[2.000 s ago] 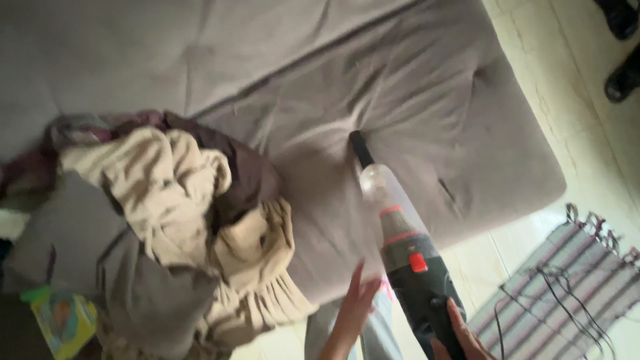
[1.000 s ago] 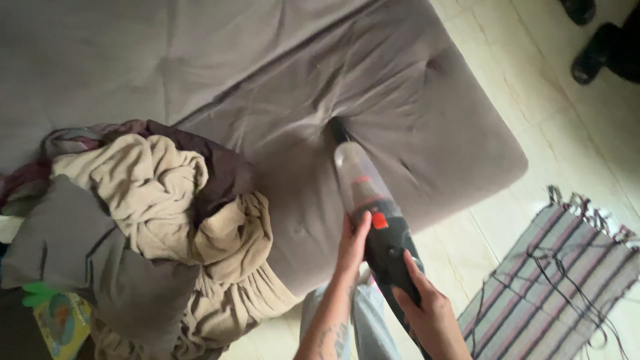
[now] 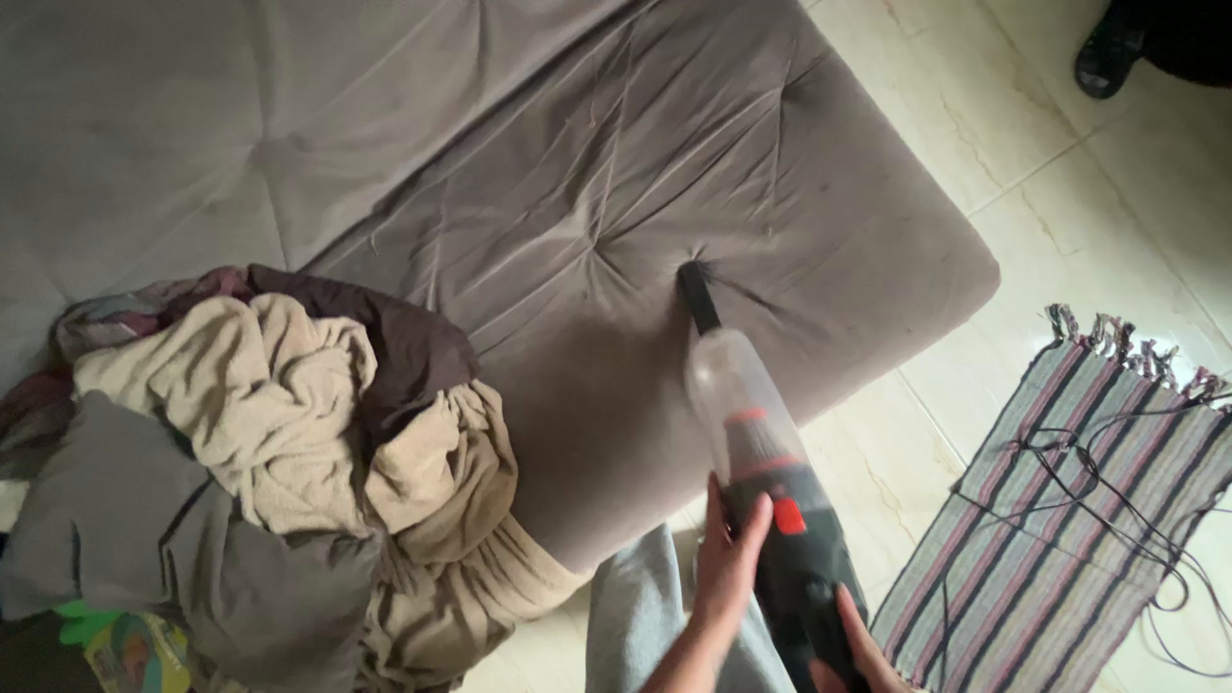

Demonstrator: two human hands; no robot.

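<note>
A black handheld vacuum cleaner (image 3: 799, 558) with a clear dust cup and a red button is held in both hands. My left hand (image 3: 727, 563) grips the front of its body, just left of the button. My right hand (image 3: 857, 645) is closed round the rear handle at the bottom edge, partly out of view. The narrow black crevice nozzle (image 3: 699, 296) touches a tufted dimple in the grey upholstered sofa seat (image 3: 597, 414).
Beige cloth (image 3: 279, 414), a dark cover and a grey cushion (image 3: 106, 500) lie heaped at left. At right, a striped fringed rug (image 3: 1049, 520) with a black cable (image 3: 1088, 457) lies on the tiles. Someone's dark shoe (image 3: 1107, 58) shows top right.
My left hand, off the vacuum two seconds ago, has taken hold of its body. The nozzle has moved from one spot on the seat to another dimple.
</note>
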